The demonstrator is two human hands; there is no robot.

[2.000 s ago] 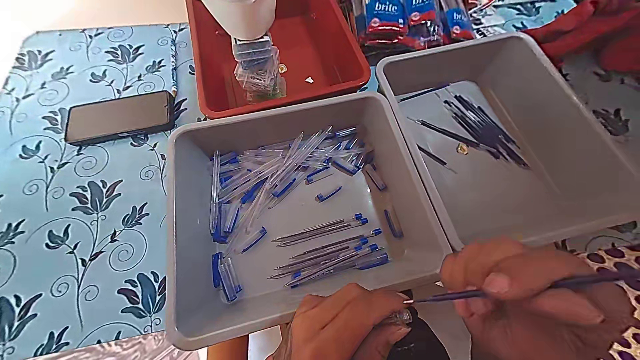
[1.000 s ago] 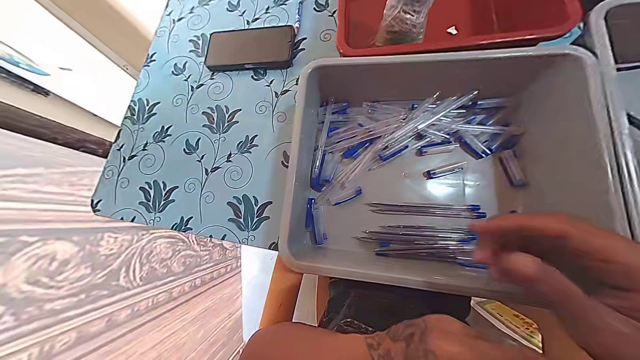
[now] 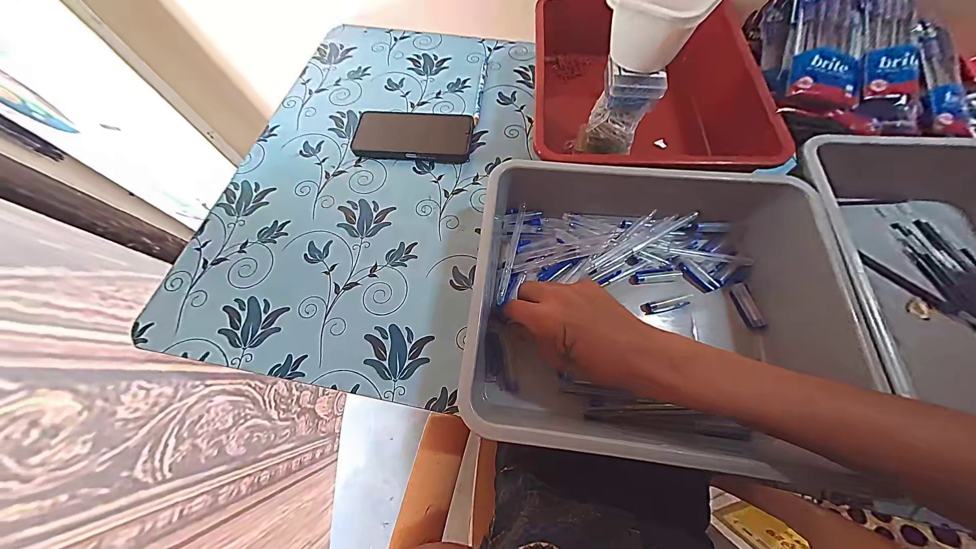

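Note:
My right hand [image 3: 576,324] reaches in from the right across a grey plastic tray [image 3: 797,274]. Its fingers are bent down at the tray's left side, among blue pen caps and clear pen barrels [image 3: 625,248]. The fingertips are hidden, so I cannot tell whether they hold anything. Below the forearm lie several pen refills [image 3: 656,415], partly covered by it. A short clear piece with a dark end [image 3: 666,304] rests on the tray floor. My left hand cannot be made out.
A phone [image 3: 412,136] lies on the flowered table [image 3: 305,297]. Behind stands a red tray [image 3: 717,99] with a white container [image 3: 657,34] and a clear plastic packet [image 3: 619,114]. A second grey tray [image 3: 846,229] holds dark pen parts; packaged pens [image 3: 827,65] lie beyond.
My right hand has moved left across the grey tray, from the refills to the caps at its left side. Two seconds ago both hands were together at the tray's front edge with a thin pen part.

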